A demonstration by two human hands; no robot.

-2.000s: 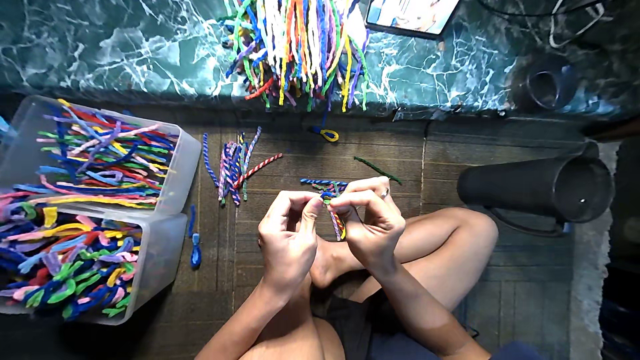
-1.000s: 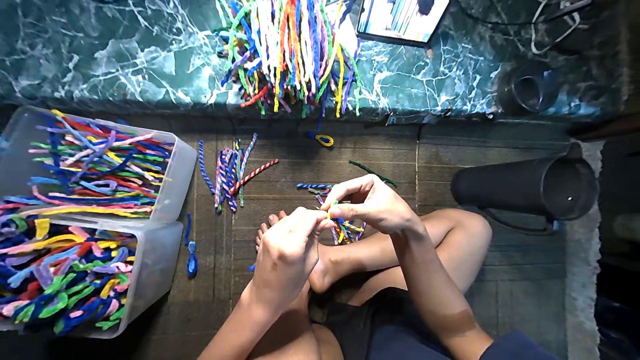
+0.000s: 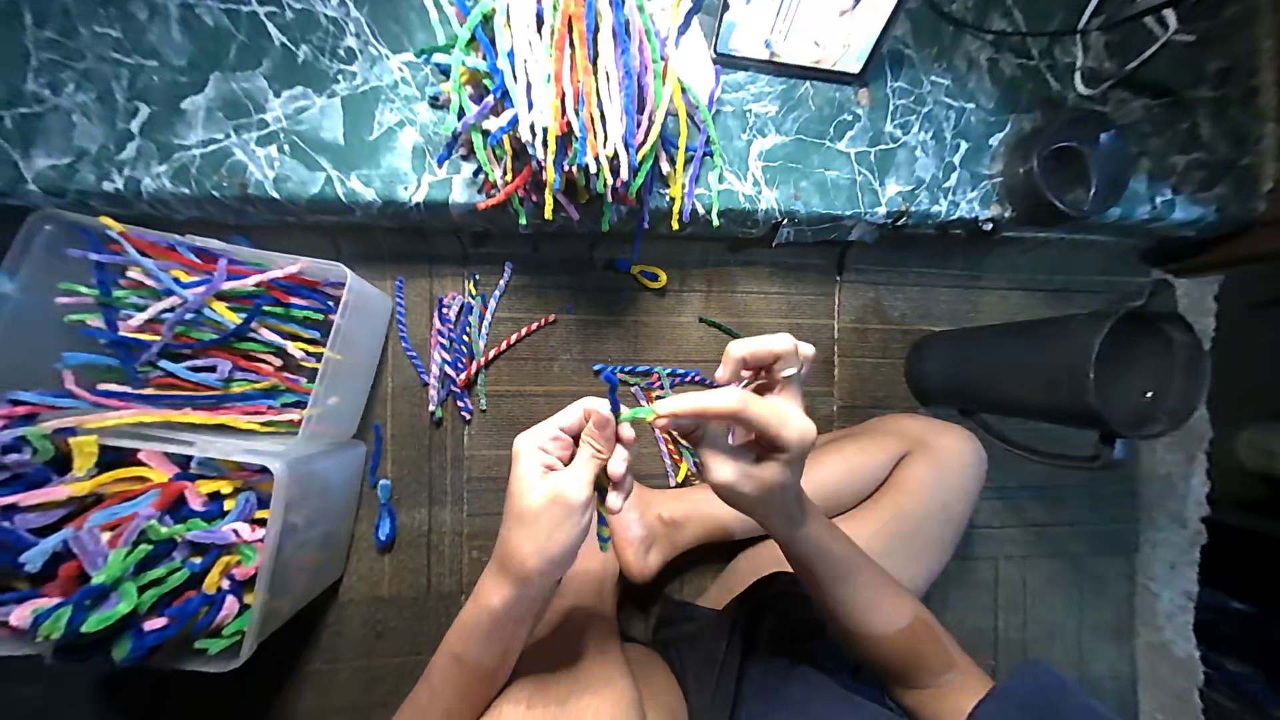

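My left hand pinches a blue and green pipe cleaner between thumb and fingers; a twisted end shows below the palm. With thumb and forefinger, my right hand grips the light green end, just right of the left fingertips. Behind the hands, twisted two-colour pipe cleaners lie on the floor, partly hidden. More striped twisted pipe cleaners lie to the left, beyond my left hand.
Two translucent plastic bins of colourful pipe cleaners stand at left. A large bundle of pipe cleaners hangs over the green marbled ledge, near a lit-screen device. A black tumbler lies at right, and a dark cup is on the ledge.
My hands, close together one second ago, are now slightly apart, with the light green end stretched between them. The right hand's other fingers have spread.
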